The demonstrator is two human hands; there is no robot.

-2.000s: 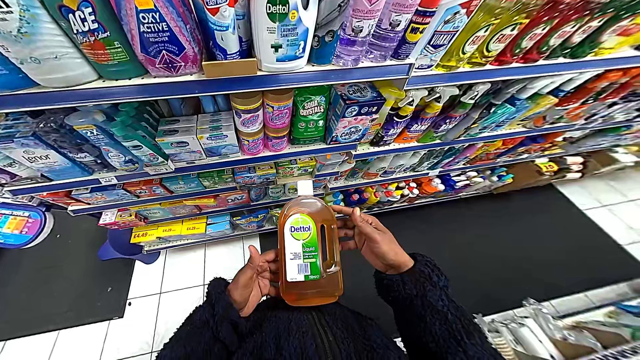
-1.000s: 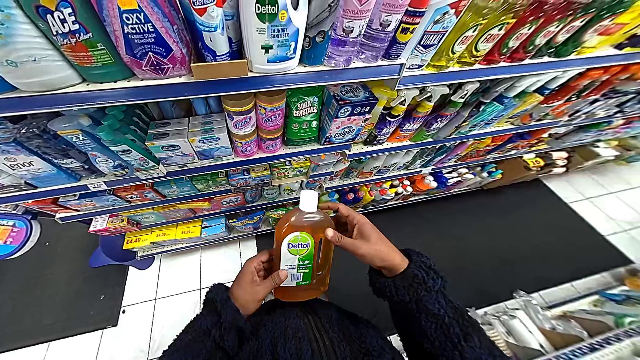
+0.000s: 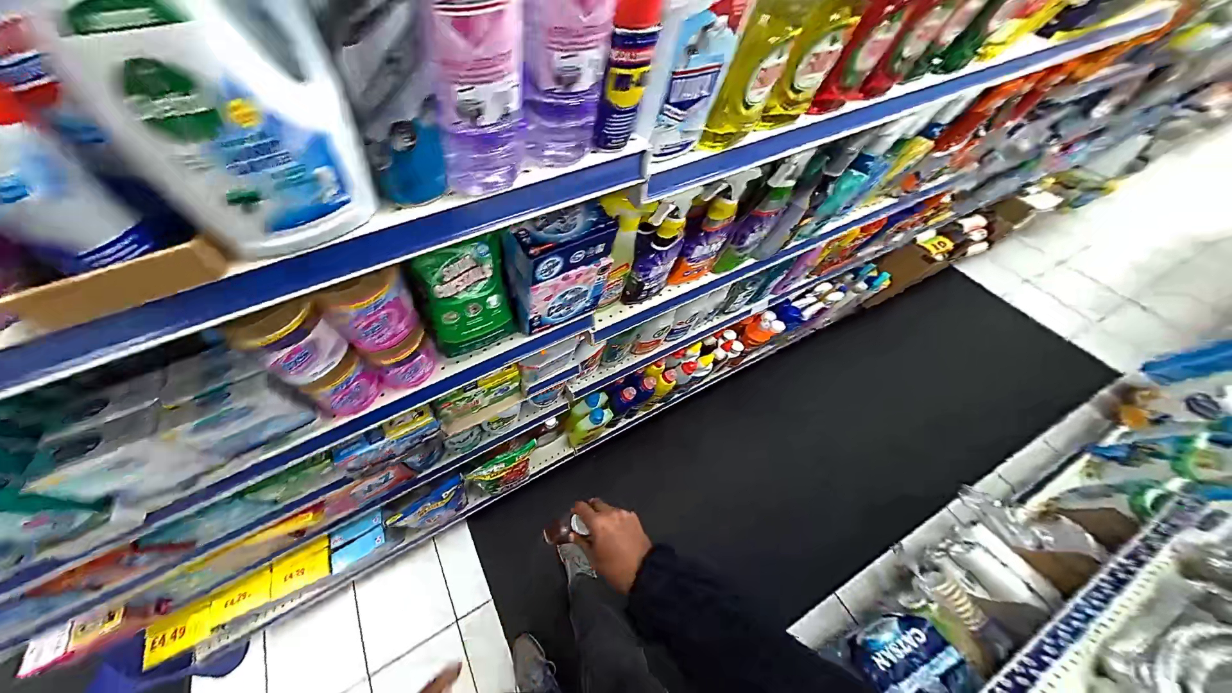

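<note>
Low in front of my legs, my right hand [image 3: 611, 541] grips a brown bottle [image 3: 556, 531] near its white cap [image 3: 578, 525]; most of the bottle is hidden by the hand and the angle. Only a small, blurred part of my left hand [image 3: 443, 678] shows at the bottom edge, apart from the bottle, and what it does cannot be made out. Beyond the right hand, the lowest shelf holds a green packet [image 3: 504, 469] and several small bottles with coloured caps [image 3: 589, 420].
A long shelf unit [image 3: 520, 214] of cleaning products runs from left to upper right. Black matting [image 3: 770, 433] lies on white floor tiles [image 3: 399, 611]. Another shelf [image 3: 1088, 616] with packaged goods stands at the lower right. My shoes are at the bottom.
Both hands were around the Dettol bottle in front of my chest; now the right hand alone has it lower down, and the left has come off it. The view has swung and moved closer to the shelves.
</note>
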